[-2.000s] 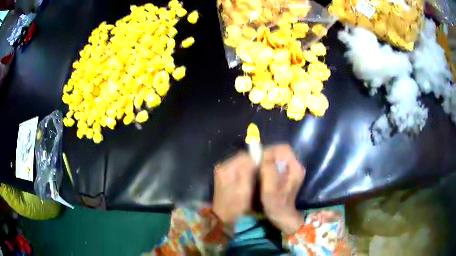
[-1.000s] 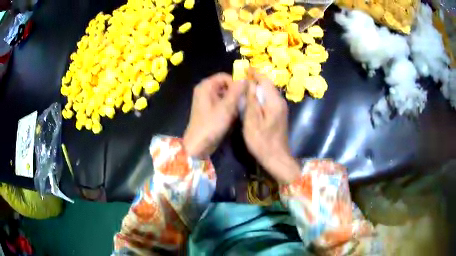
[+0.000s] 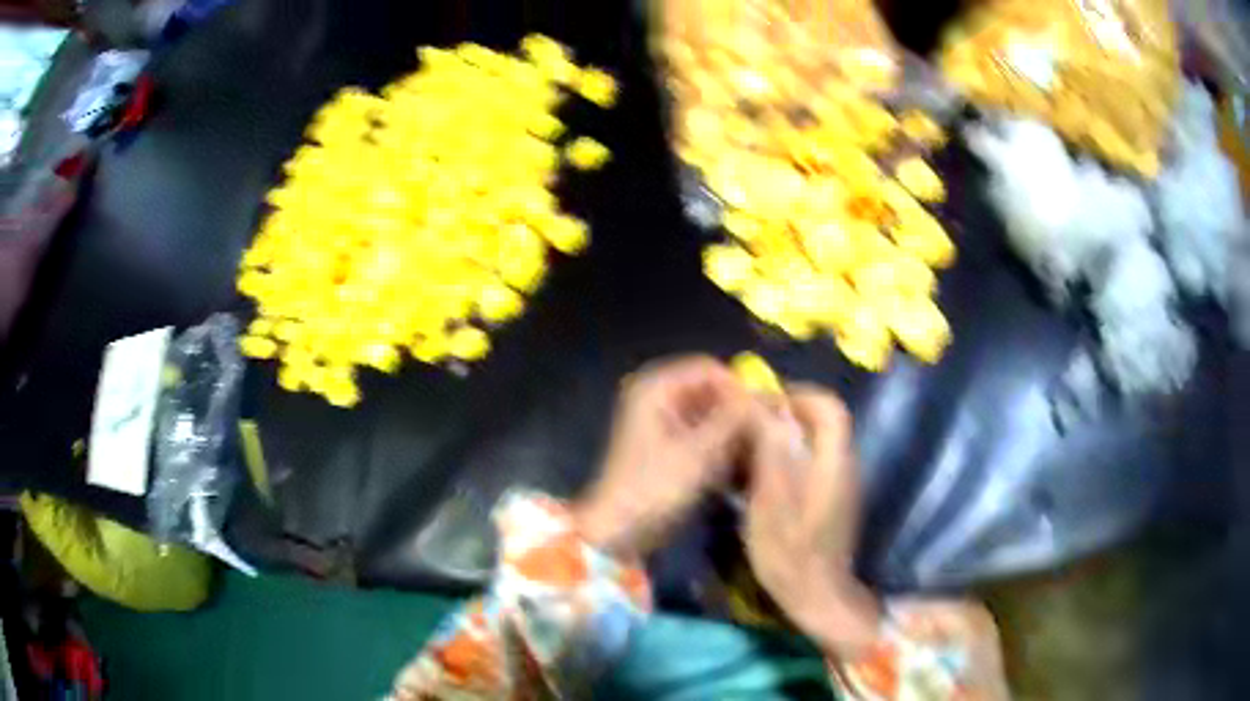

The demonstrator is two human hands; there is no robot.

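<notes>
A small yellow piece [image 3: 755, 371] shows at the fingertips of my two hands, which are close together near the table's front edge. My left hand [image 3: 675, 441] has its fingers curled at the piece. My right hand [image 3: 802, 493] is beside it, its fingertips at the same piece. The view is blurred, and whether white stuffing is between the fingers cannot be told. A heap of flat yellow fabric pieces [image 3: 836, 247] lies beyond my hands. A pile of plump filled yellow pieces [image 3: 398, 233] lies to the left.
White stuffing [image 3: 1076, 206] lies at the right. A clear bag of yellow pieces [image 3: 1062, 69] is at the top right. An empty clear bag [image 3: 199, 425] with a white card [image 3: 130, 411] lies at the left. The black table surface [image 3: 411, 479] ends near my wrists.
My hands have come back from the heap of flat pieces towards the table's front edge, with a yellow piece at their fingertips. The whole view has shifted and blurred.
</notes>
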